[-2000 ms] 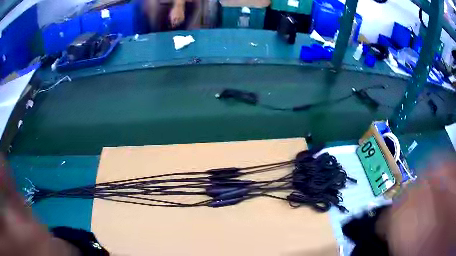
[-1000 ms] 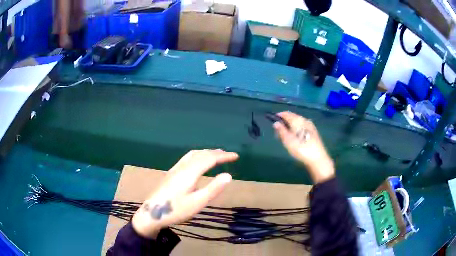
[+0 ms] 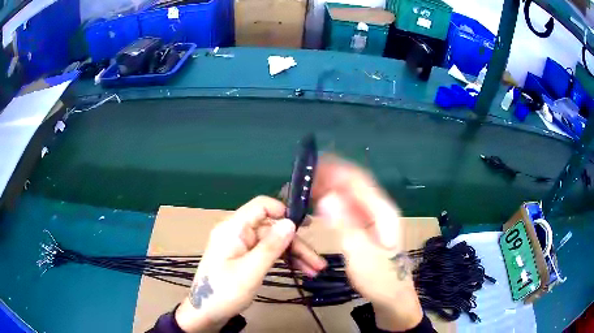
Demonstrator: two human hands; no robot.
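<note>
My left hand [image 3: 251, 250] pinches the lower end of a black controller housing [image 3: 303, 185] between thumb and fingers. The housing stands nearly upright above the cardboard sheet [image 3: 195, 224], with small pale marks on its face; a thin black cord runs down from it. My right hand [image 3: 361, 224] is blurred, just right of the housing; whether it touches the housing cannot be told. Behind both hands a bundle of black cables [image 3: 163, 265] lies across the cardboard, with silvery wire ends [image 3: 49, 252] at left and black coils [image 3: 449, 276] at right. The bundle's controllers are partly hidden.
A small carton [image 3: 535, 244] with a green number display [image 3: 521, 263] stands at right beside a white sheet [image 3: 501, 306]. A blue tray [image 3: 146, 73] of dark parts sits on the back shelf. Another black cable [image 3: 500, 166] lies at far right. Bins and a carton stand behind.
Both hands came into view, the right reaching over the green surface beyond the cardboard. They are now close together over the cardboard, with the controller upright in the left hand.
</note>
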